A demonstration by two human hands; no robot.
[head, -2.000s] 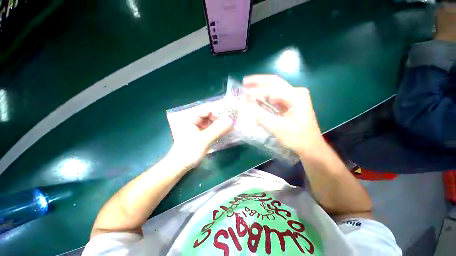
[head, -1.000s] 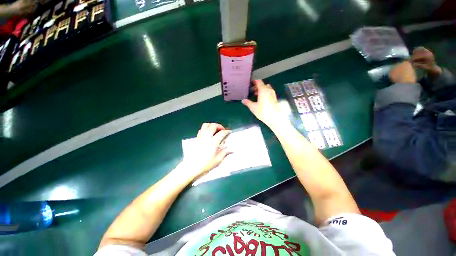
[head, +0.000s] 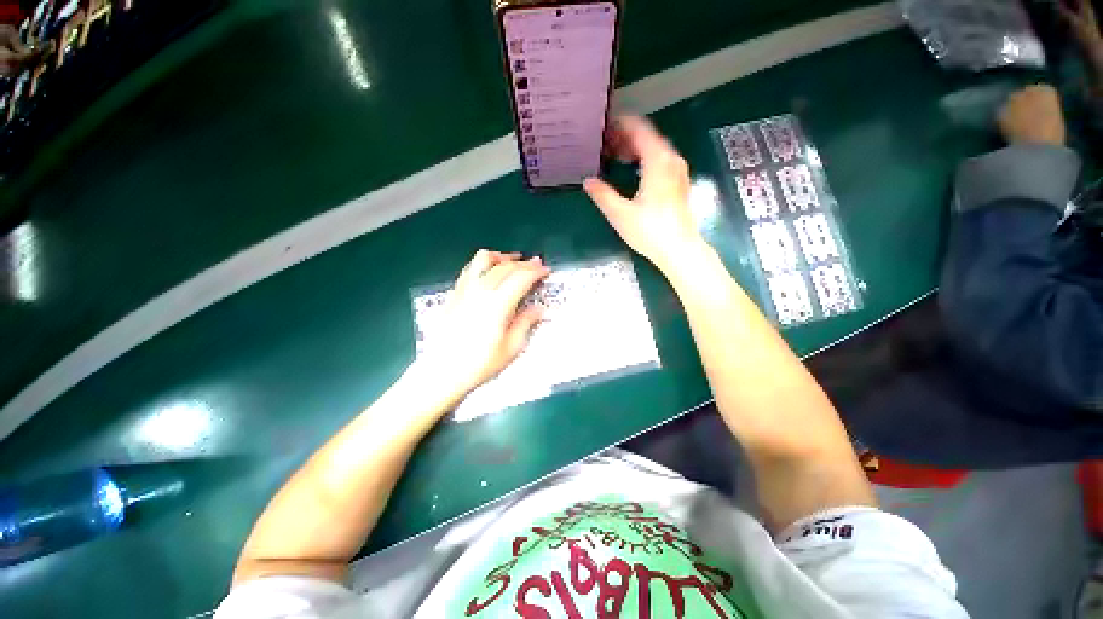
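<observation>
A bright white bagged sheet [head: 581, 329] lies on the green work surface in front of me, overexposed, with faint dark print along its far edge. My left hand [head: 490, 317] rests on its left part, fingers slightly bent; whether it grips anything under the fingers cannot be told. A smartphone [head: 562, 103] stands beyond it with a lit pinkish list screen. My right hand [head: 647, 187] is at the phone's lower right edge, thumb and fingers apart and fingertips blurred. A bagged two-column panel [head: 789, 220] lies flat to the right of my right forearm.
A blue clear bottle [head: 73, 514] lies at far left. A pale rail [head: 290, 246] curves across the green surface. A silvery clear bag [head: 974, 34] and another person's denim sleeve [head: 1010, 260] are at the right. A dark tray [head: 73, 73] is at upper left.
Both hands have left the clear bag held between them two seconds ago. My left hand lies on the white sheet, my right is at the phone. The phone's screen now shows a longer list.
</observation>
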